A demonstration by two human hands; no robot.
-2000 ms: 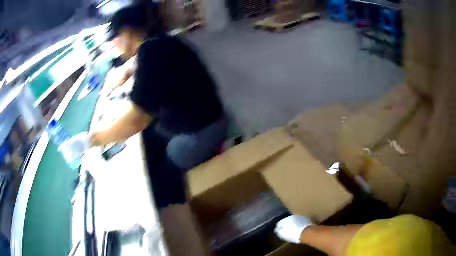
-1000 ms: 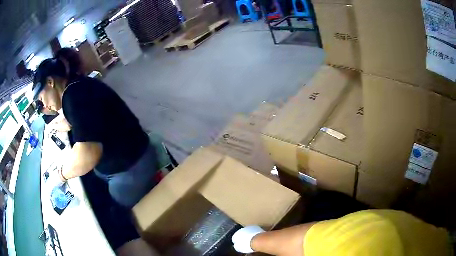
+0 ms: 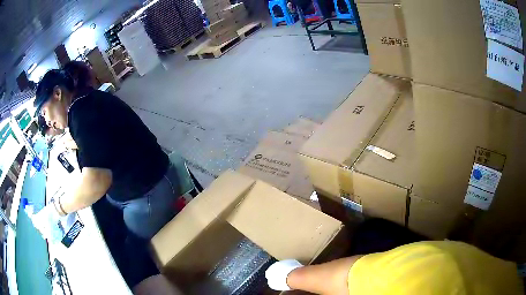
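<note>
An open carton (image 3: pixel 190 231) stands at the bottom middle with its flaps up. Inside lie dark, shiny bubble-wrapped parts (image 3: pixel 241 266). My right hand (image 3: pixel 281 275), in a white glove, is at the carton's right side, beside the wrapped parts and under a flap. Its fingers are not clearly visible, so I cannot tell if it grips anything. My left hand is not in view.
A co-worker (image 3: pixel 115 135) in black sits at the white bench (image 3: pixel 99 259) on the left, beside the green belt (image 3: pixel 32 242). Small dark frames (image 3: pixel 71 233) lie on the bench. Sealed cartons (image 3: pixel 357 124) are stacked at right. Flattened cartons (image 3: pixel 271 158) lie on the floor behind the open carton.
The view has swung right and steadied since the oldest frame. The co-worker's near hand has moved to clear or white material by the belt. My right hand has stayed at the carton.
</note>
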